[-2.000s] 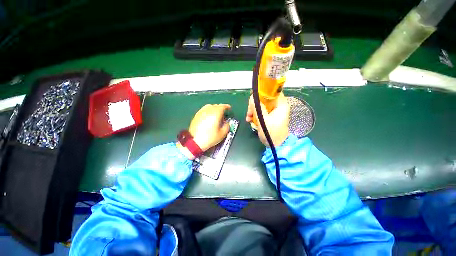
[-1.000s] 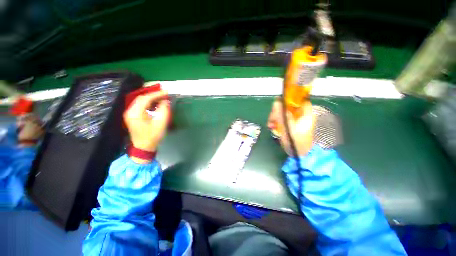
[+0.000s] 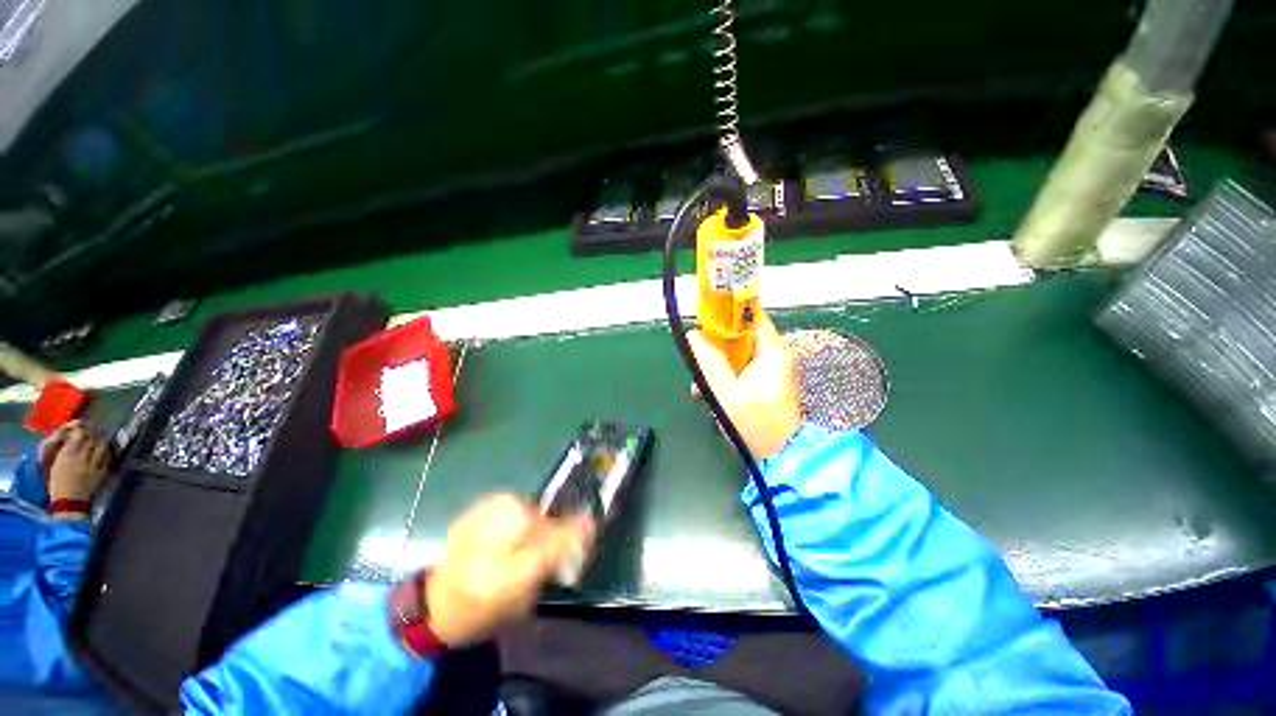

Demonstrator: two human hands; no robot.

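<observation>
A phone body (image 3: 613, 462) lies slanted on the dark-green bench (image 3: 518, 392), its circuitry end pointing away from me. My left hand (image 3: 497, 564), with a red wrist strap, is blurred at the phone's lower left; its fingertips overlap the near end, and whether they grip it cannot be told. My right hand (image 3: 756, 389) is closed around the yellow-orange electric screwdriver (image 3: 732, 280), held upright to the right of the phone; its tip is hidden. A round perforated screw dish (image 3: 840, 381) lies just right of that hand.
At left stand a black parts tray (image 3: 161, 560) with a heap of small shiny parts and a red bin (image 3: 357, 385) with white pieces. A phone carrier tray (image 3: 784, 224) lies behind. Clear ribbed trays (image 3: 1210, 315) and a wrapped post (image 3: 1099, 182) are right. Another person's hands (image 3: 73, 464) show far left.
My left hand moved from the phone to the red bin, then back to the phone's near end. My right hand still holds the screwdriver. The view shifted, bringing in the clear trays.
</observation>
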